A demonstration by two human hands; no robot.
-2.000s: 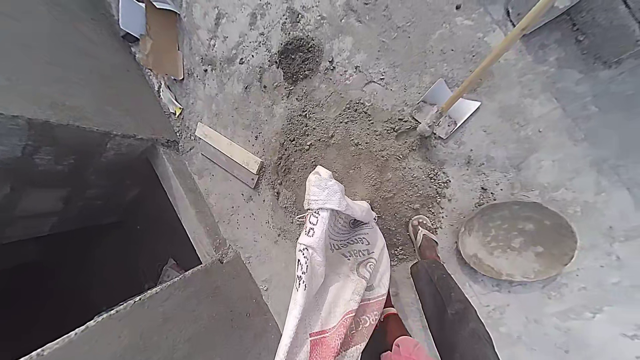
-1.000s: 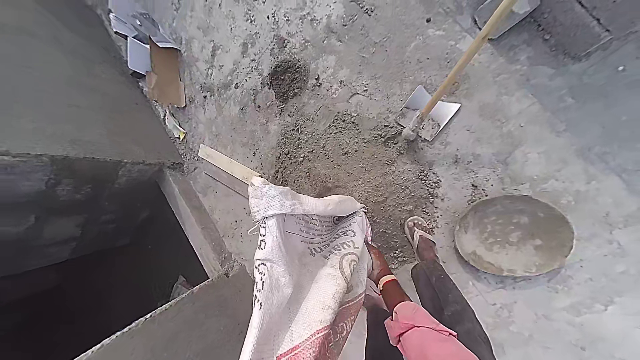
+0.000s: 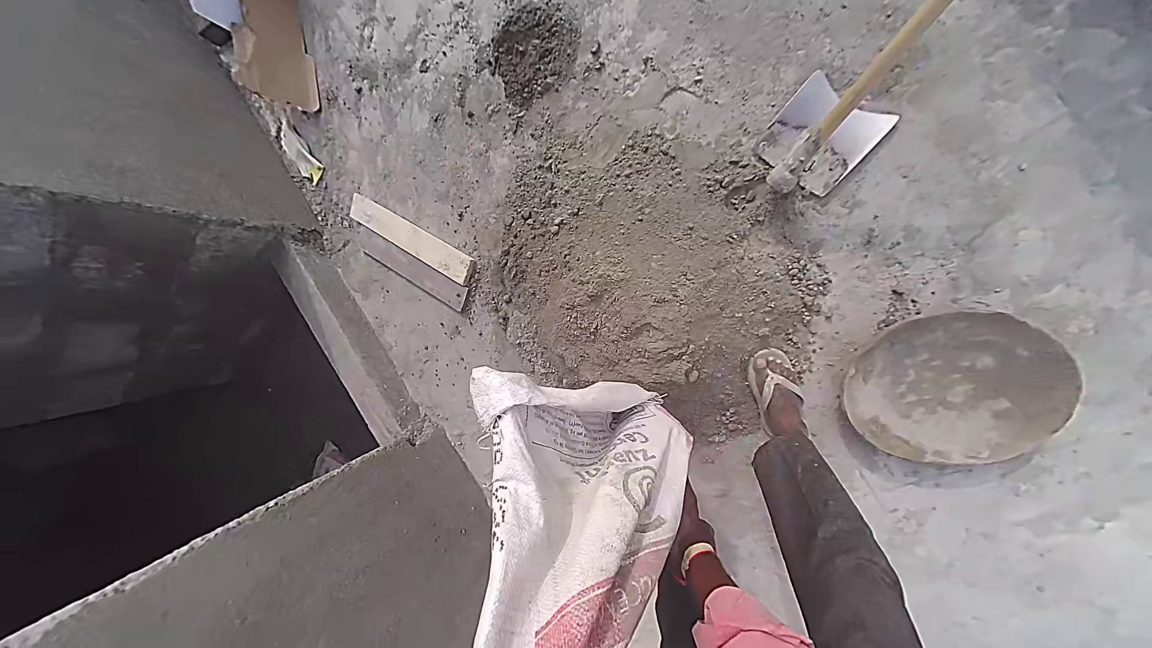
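Note:
A white woven plastic sack [image 3: 576,486] with red and dark print hangs at the bottom centre, its folded mouth toward the mound of sand and gravel [image 3: 639,270]. My right hand [image 3: 691,522], with a pale band at the wrist and a pink sleeve behind it, is against the sack's right side; the sack hides most of its fingers. My left hand is out of sight. Just beyond the mound's upper right edge, a shovel [image 3: 832,135] with a wooden handle rests its blade on the concrete. A round, shallow mortar pan [image 3: 963,387] lies to the right.
A deep opening with a concrete rim [image 3: 346,342] drops away at the left. Two short wooden boards [image 3: 414,241] lie beside the mound, and torn cardboard [image 3: 274,54] at the upper left. A small dark heap [image 3: 535,54] is beyond. My sandalled foot [image 3: 774,387] stands at the mound's edge.
The sack's mouth, narrow and bunched two seconds ago, is now spread wider. It covered part of the boards one second ago and has shifted off them. My right arm has come into view since the earliest frame.

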